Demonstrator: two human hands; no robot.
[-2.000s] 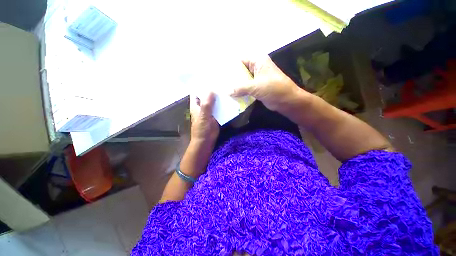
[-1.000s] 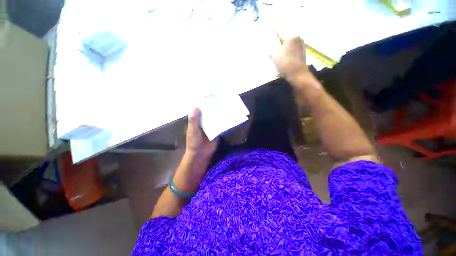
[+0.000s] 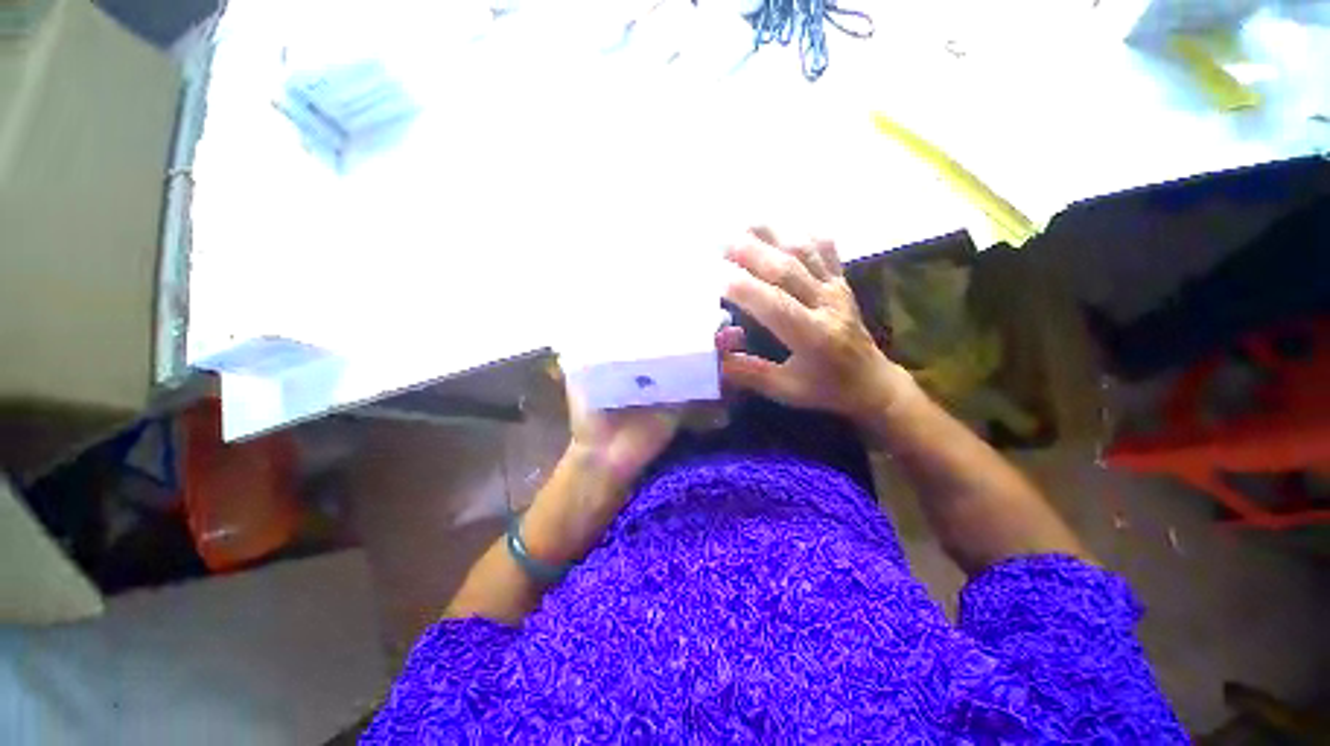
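A small white retail box (image 3: 646, 382) with a small dark mark on its side is at the table's front edge, over my lap. My left hand (image 3: 624, 437) holds it from below and the left; most of its fingers are hidden under the box. My right hand (image 3: 799, 324) is at the box's right end, fingers spread and bent, thumb close to the box corner. Glare hides the box's top and whether the right fingers hold anything.
A long yellow strip (image 3: 955, 178) lies on the white table (image 3: 511, 190). Dark cables (image 3: 810, 26) lie at the back. White boxes stand at the left (image 3: 347, 110) and left front corner (image 3: 273, 382). A brown carton (image 3: 88, 219) is far left. Orange stools (image 3: 241, 488) are below.
My right hand has come back from the yellow strip to the box. The box has turned in my left hand, so its marked side now shows.
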